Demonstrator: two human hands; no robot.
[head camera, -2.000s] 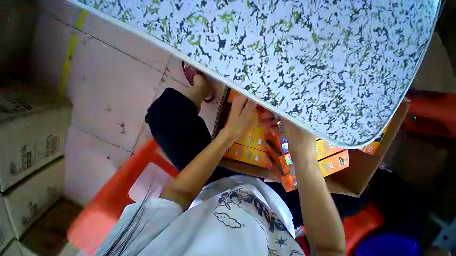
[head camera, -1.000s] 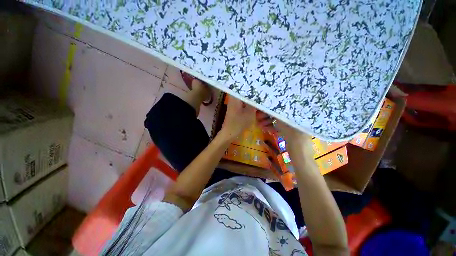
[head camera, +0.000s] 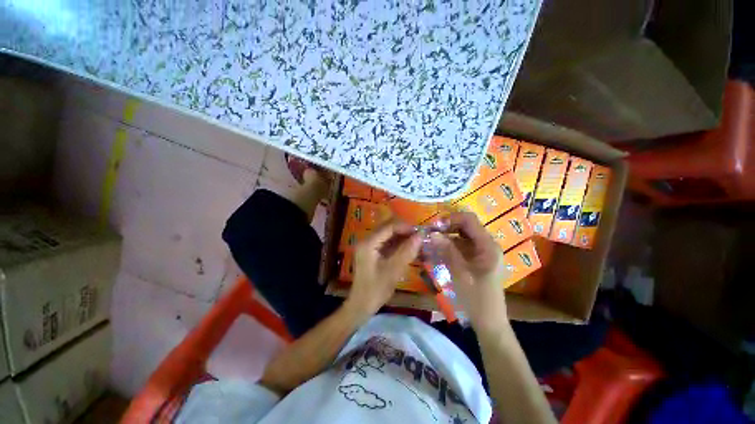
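My left hand (head camera: 385, 258) and my right hand (head camera: 470, 258) meet over an open brown carton (head camera: 553, 308) at my lap. The fingertips of both hands pinch a tiny whitish, shiny piece (head camera: 429, 235) between them; it is too small to name surely. An orange strip or narrow box side with a shiny patch (head camera: 443, 277) shows beside my right palm; I cannot tell if it is held. Orange-yellow retail boxes (head camera: 553, 195) with dark logos fill much of the carton, some in an upright row at its right, others slanted near my right hand.
A speckled white tabletop (head camera: 331, 74) overhangs the carton's far left part. Closed cartons (head camera: 58, 306) are stacked at the left. A red-orange stool (head camera: 207, 344) is under me, and another red-orange plastic piece (head camera: 704, 157) stands at the right. Brown carton flaps (head camera: 621, 79) are behind.
The view has shifted, so the tabletop covers less and more boxes show. My hands have come out from near the table edge and closed together at the fingertips.
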